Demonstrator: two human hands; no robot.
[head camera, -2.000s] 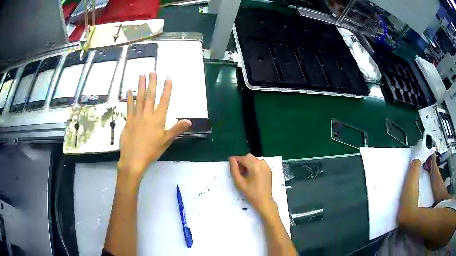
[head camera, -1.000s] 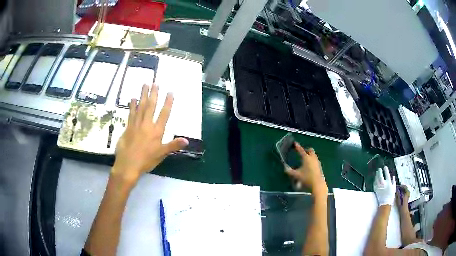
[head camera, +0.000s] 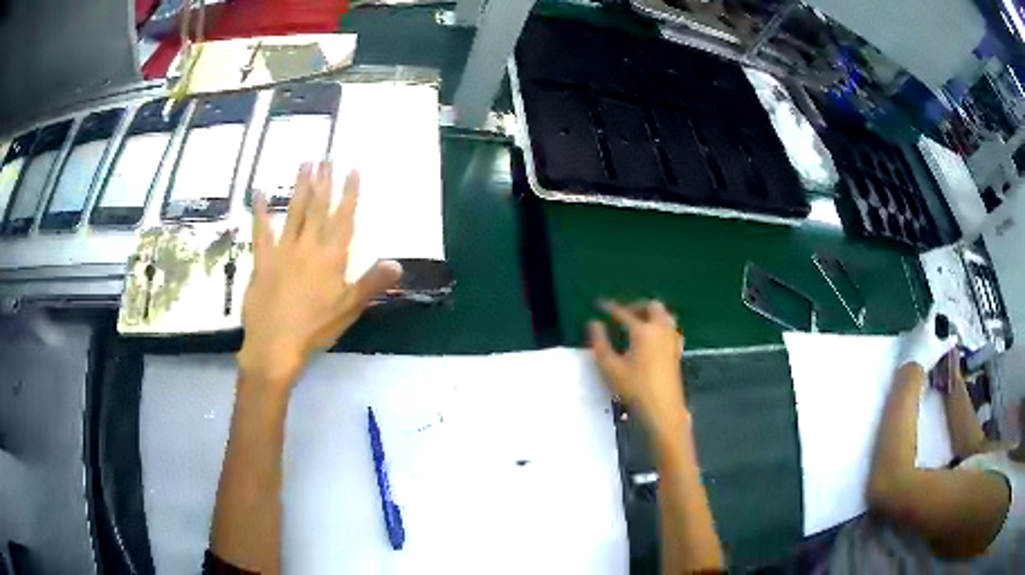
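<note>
A row of thin dark phone frames (head camera: 210, 154) lies on the silver-edged track at the left, white showing through them. My left hand (head camera: 301, 270) is spread flat over the white end plate (head camera: 399, 169), fingertips at the last frame's near end and thumb by the small dark block (head camera: 418, 277). It holds nothing. My right hand (head camera: 643, 350) is over the green bench near the white paper's right corner, fingers curled and apart, with nothing visible in it. Two phone frames (head camera: 780, 298) lie on the green bench at right.
A blue pen (head camera: 384, 477) lies on the white paper (head camera: 495, 449). A taped cover plate (head camera: 180, 281) is at the track's near edge. A black blister tray (head camera: 663, 124) stands behind, right of the metal post (head camera: 495, 56). A neighbour's white-gloved hand (head camera: 926, 344) is at right.
A second ago my right hand held a phone frame farther right on the green bench; now it is back nearer the paper without it. My left hand stays over the plate.
</note>
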